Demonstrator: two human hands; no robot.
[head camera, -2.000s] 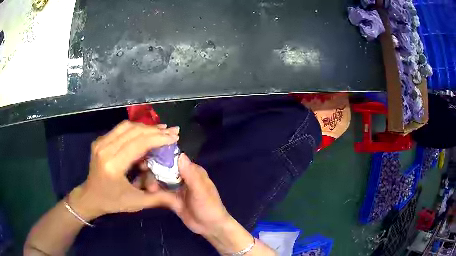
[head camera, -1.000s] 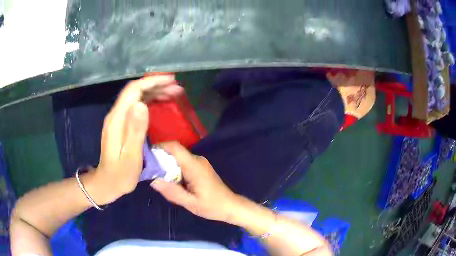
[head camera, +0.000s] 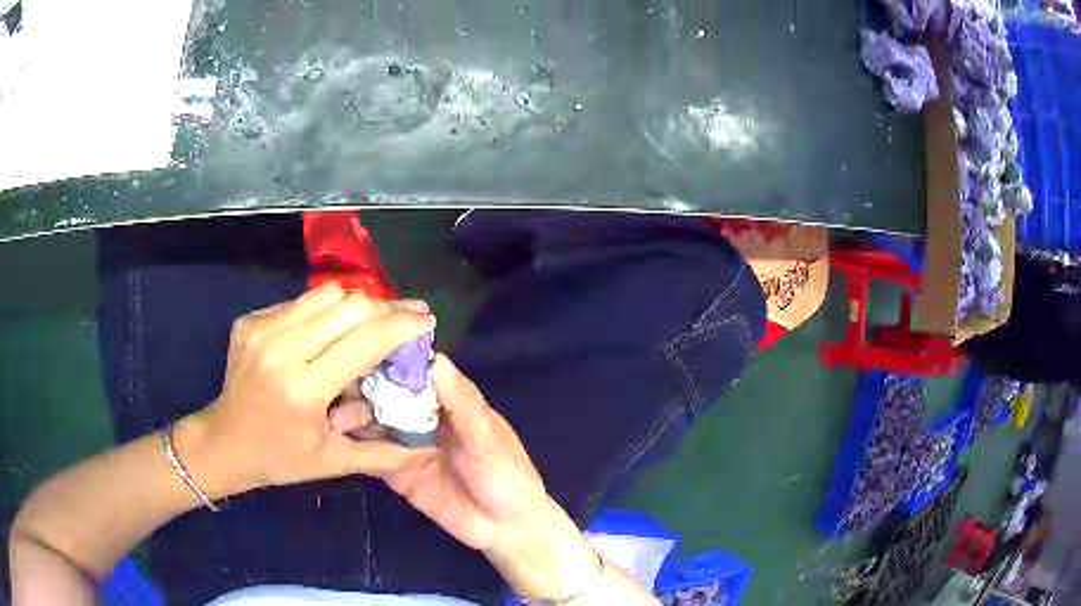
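An assembled piece (head camera: 403, 391) is held over my lap, purple part at the top, white part in the middle, dark grey base at the lower end. My left hand (head camera: 302, 385) grips it from the left, fingers over the purple part and thumb near the grey base. My right hand (head camera: 474, 462) holds it from the right and below, thumb along its side. Both hands are bare and touch each other near the base. Fingers partly hide the piece's left and upper sides.
The dark bench (head camera: 533, 107) spans the top, with a pale paper sheet (head camera: 89, 95) at left. A cardboard tray (head camera: 942, 213) heaped with purple-and-white pieces is at right, beside a blue crate (head camera: 1049, 154). A red stool (head camera: 338, 251) shows between the knees. Blue crates (head camera: 871, 450) stand on the floor.
One second ago my left hand was flat and raised against the purple part; its fingers now wrap around the piece. The grey base now shows. The camera view has also shifted.
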